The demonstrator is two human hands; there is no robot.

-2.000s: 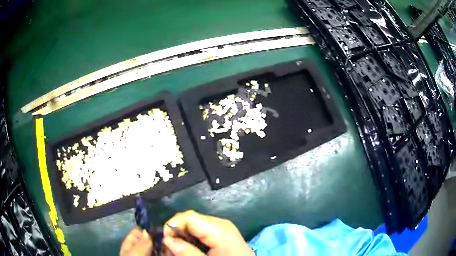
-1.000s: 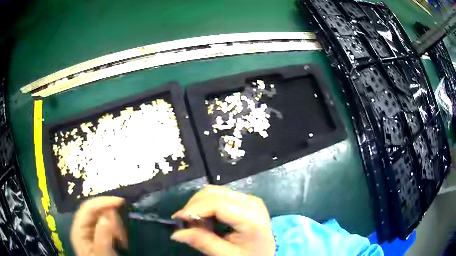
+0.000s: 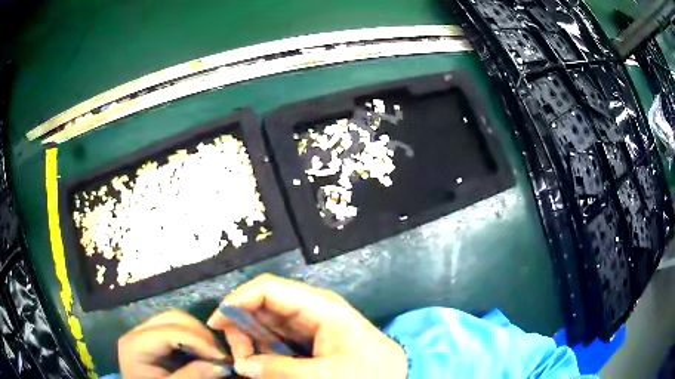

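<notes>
My left hand (image 3: 166, 344) is low in the picture, its lower part cut off by the edge. Its fingers are closed around a small dark piece (image 3: 194, 361), probably a housing, mostly hidden. My right hand (image 3: 307, 333) is close beside it, holding a slim dark tool (image 3: 255, 326) with a bluish-grey shine. Its fingertips meet the left hand at the dark piece. Behind the hands, the left parts tray (image 3: 92, 292) is almost covered by tiny pale pieces (image 3: 185, 211). The right parts tray (image 3: 444, 200) holds a smaller scattered heap with greyish translucent scraps (image 3: 403, 148).
Glossy black blister trays (image 3: 585, 178) with dark squares lie along the right. More shiny black plastic (image 3: 26, 311) is at the left edge. Paired pale strips (image 3: 259, 63) cross the green surface behind the trays. Yellow tape (image 3: 59, 244) runs down the left side.
My hands were apart a second ago and are now together. The left hand has moved right and down towards the right hand. The tool now slants between the right fingers.
</notes>
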